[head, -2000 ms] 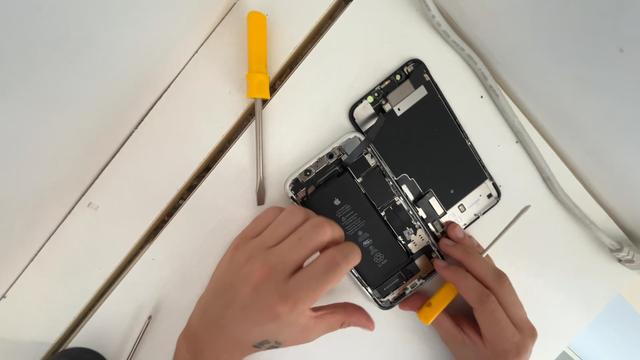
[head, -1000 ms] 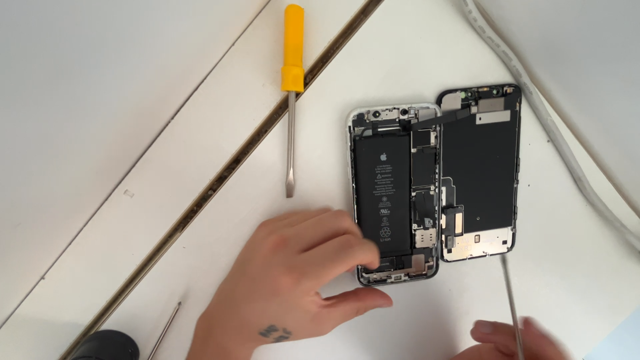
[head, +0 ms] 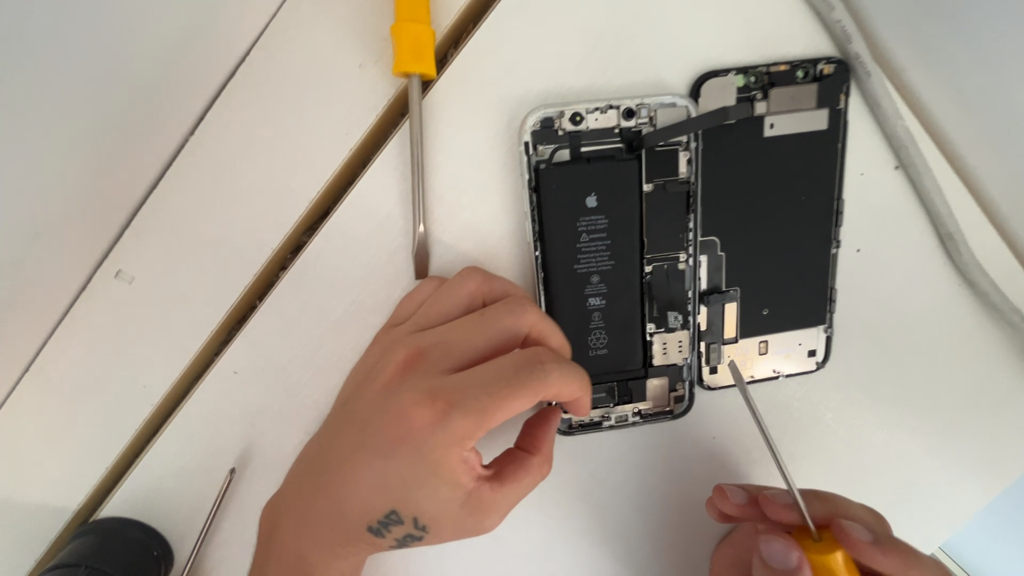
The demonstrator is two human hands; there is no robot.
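An opened smartphone body [head: 592, 264] lies with its black battery and boards exposed. To its right is the detached-side display assembly [head: 768, 224], face down, joined to the body by a dark flex cable [head: 696, 126] near the top. My left hand [head: 448, 400] grips the body's lower left corner between thumb and index finger. My right hand [head: 800, 532] holds a screwdriver [head: 776, 448] by its yellow handle, the shaft pointing up and left. Its tip lies over the silvery lower part of the display assembly; contact cannot be told.
A flat-blade screwdriver with a yellow handle [head: 414, 48] lies left of the phone, across a dark groove in the white surface. At lower left are a thin metal shaft [head: 210, 520] and a black rounded object [head: 116, 548]. A grey cable [head: 920, 160] runs along the right.
My left hand has come to the phone body's lower corner. The screwdriver in my right hand was under the fingers beside the phone and now points at the display assembly. The view has shifted.
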